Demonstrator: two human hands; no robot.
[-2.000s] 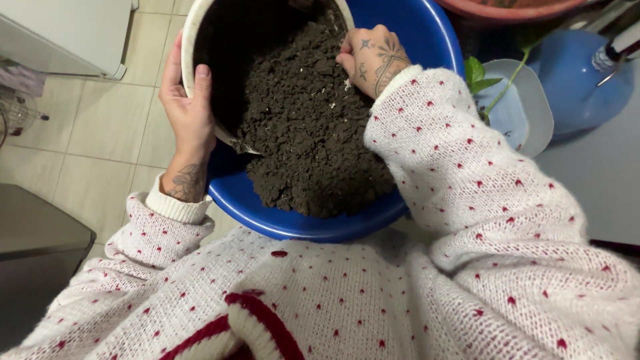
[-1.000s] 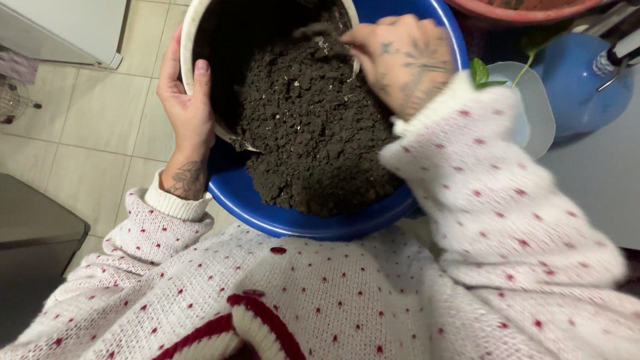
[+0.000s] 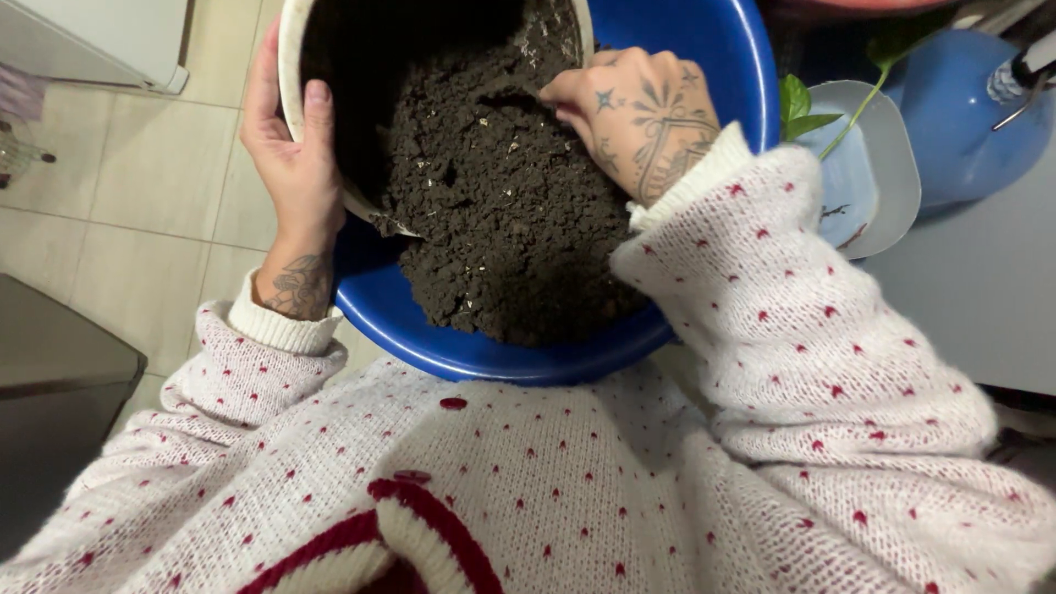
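My left hand (image 3: 297, 157) grips the rim of a white plastic pot (image 3: 290, 74), its thumb inside and its fingers outside. The pot lies tipped on its side over a blue plastic basin (image 3: 495, 367). Dark soil (image 3: 511, 223) spreads from inside the pot into the basin. Curled at the soil near the pot's right rim is my right hand (image 3: 635, 115); its fingertips are partly hidden, and I cannot tell whether they pinch anything. Small pale bits dot the soil.
To the right, a translucent plastic container (image 3: 899, 181) stands beside a green-leaved plant stem (image 3: 862, 111) and a large blue water jug (image 3: 957, 124). A reddish basin's edge (image 3: 858, 4) shows at the top. A white appliance (image 3: 99, 41) is upper left, a dark box-like object (image 3: 58, 355) lower left.
My right hand has shifted over the soil by the pot's right rim, up and right, then back down. My left hand keeps its hold on the pot.
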